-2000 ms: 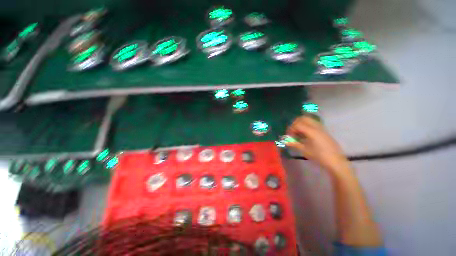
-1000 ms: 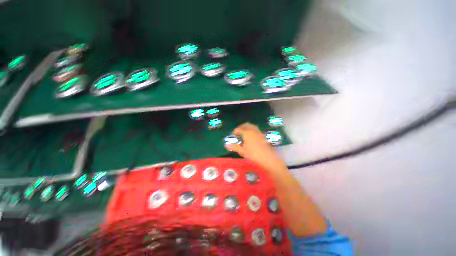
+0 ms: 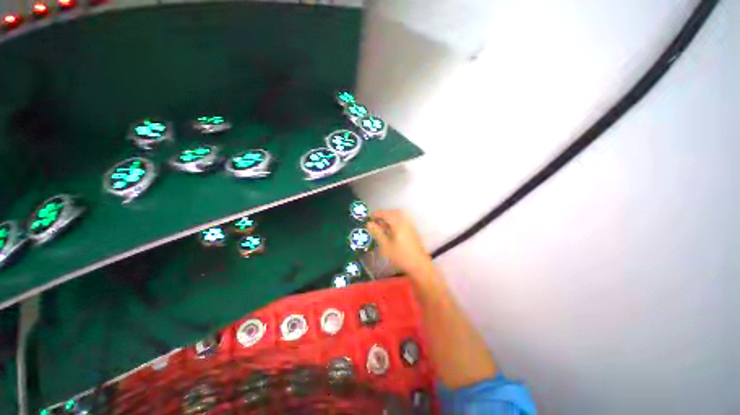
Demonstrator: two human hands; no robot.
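My right hand (image 3: 397, 241) reaches to the right end of the lower green shelf. Its fingertips are beside a lit round smartwatch (image 3: 359, 237); whether they grip anything is too blurred to tell. Another lit watch (image 3: 359, 210) lies just above it, and two smaller-looking lit ones (image 3: 351, 268) lie below. The red compartment tray (image 3: 316, 306) is under the lower shelf's front edge, with watches in its pockets, some showing pale round centres, such as one watch (image 3: 294, 327). Dark hair hides the tray's lower part. My left hand is not in view.
The upper green shelf (image 3: 203, 190) holds several lit watches, including a pair (image 3: 320, 162) near its right corner. Three lit watches (image 3: 250, 245) lie further left on the lower shelf. A thick black cable (image 3: 568, 154) crosses the white wall (image 3: 617, 267). Red lights (image 3: 40, 8) glow top left.
The view has shifted right and tilted, so shelves and tray slant more. My right hand has left the watch it was at and is now beside the watches at the shelf's right end.
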